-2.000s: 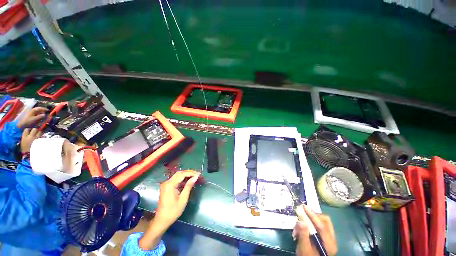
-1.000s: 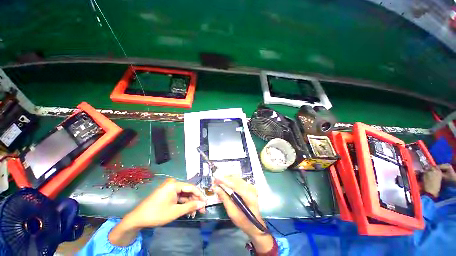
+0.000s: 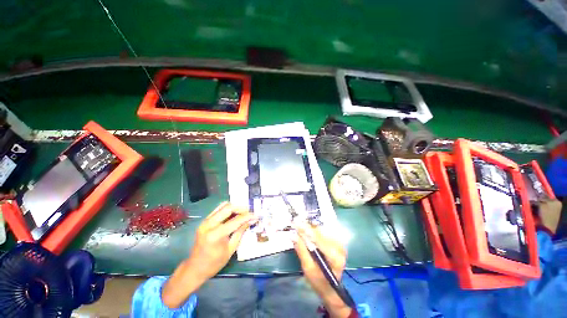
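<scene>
An open-backed tablet lies in a white frame, its silver battery above and its circuit board at the lower end. My right hand grips the black soldering iron; its metal tip is over the board. My left hand is pinched at the board's left edge. The thin solder wire hangs from overhead, bends near the bench and runs to my left fingers, where its end is too small to make out.
Loose red parts and a black strip lie left, beside a red-framed tablet. A pale pot, fume fan and iron stand stand right, before stacked red frames. A desk fan is lower left.
The view has swung right since the first frame. My left hand has moved from the bench beside the white frame to the board. The iron's tip now points to the middle of the board.
</scene>
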